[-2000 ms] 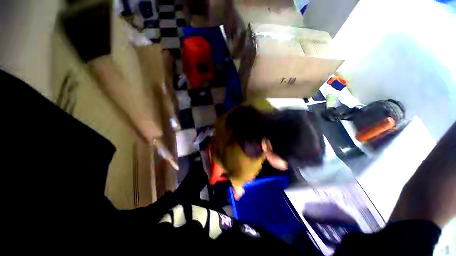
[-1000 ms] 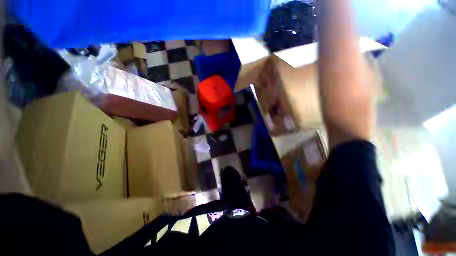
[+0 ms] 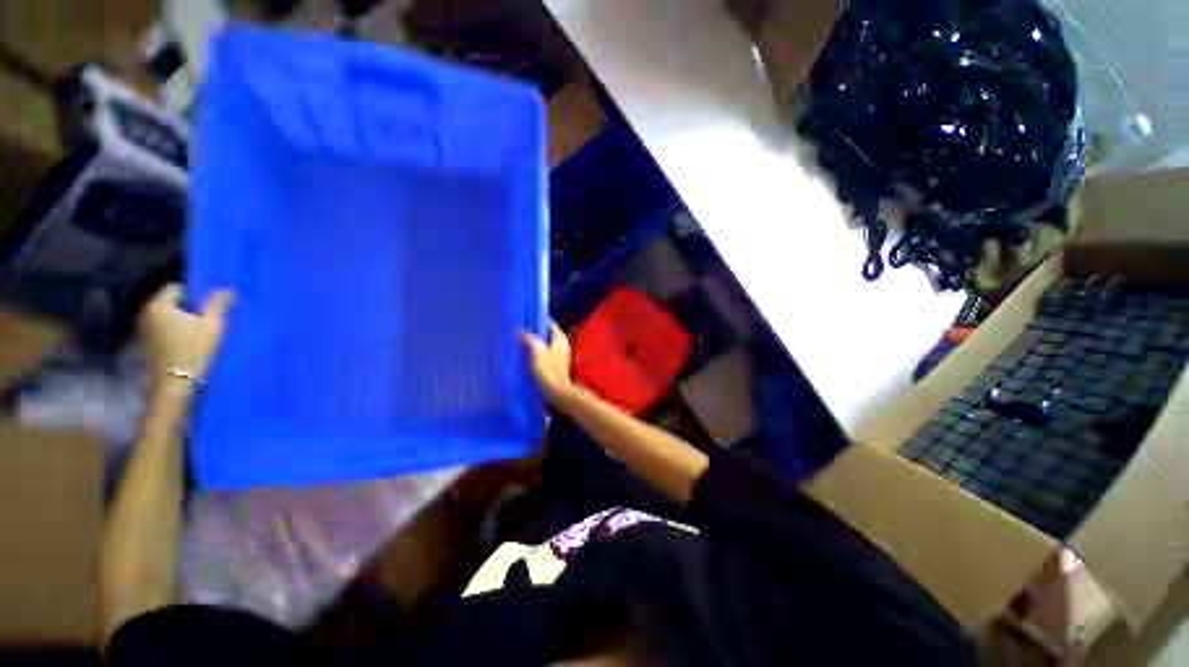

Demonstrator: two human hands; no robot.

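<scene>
A bright blue plastic crate [image 3: 372, 274] is held up in front of me, its open side facing me. It looks empty inside. My left hand [image 3: 187, 332] grips its left wall, the thumb over the rim. My right hand [image 3: 550, 365] grips its right wall near the rim. The fingers behind the walls are hidden.
The white bench [image 3: 769, 248] runs along the right, with a large heap of black cables [image 3: 958, 104]. An open carton of dark devices [image 3: 1063, 391] stands near it. A red stool [image 3: 631, 349] is on the checkered floor. Printed product boxes [image 3: 111, 176] are at the left.
The blue crate, earlier partly seen at the top edge, is now in full view between both hands. The view has turned, and the cable heap and device carton now show at the right.
</scene>
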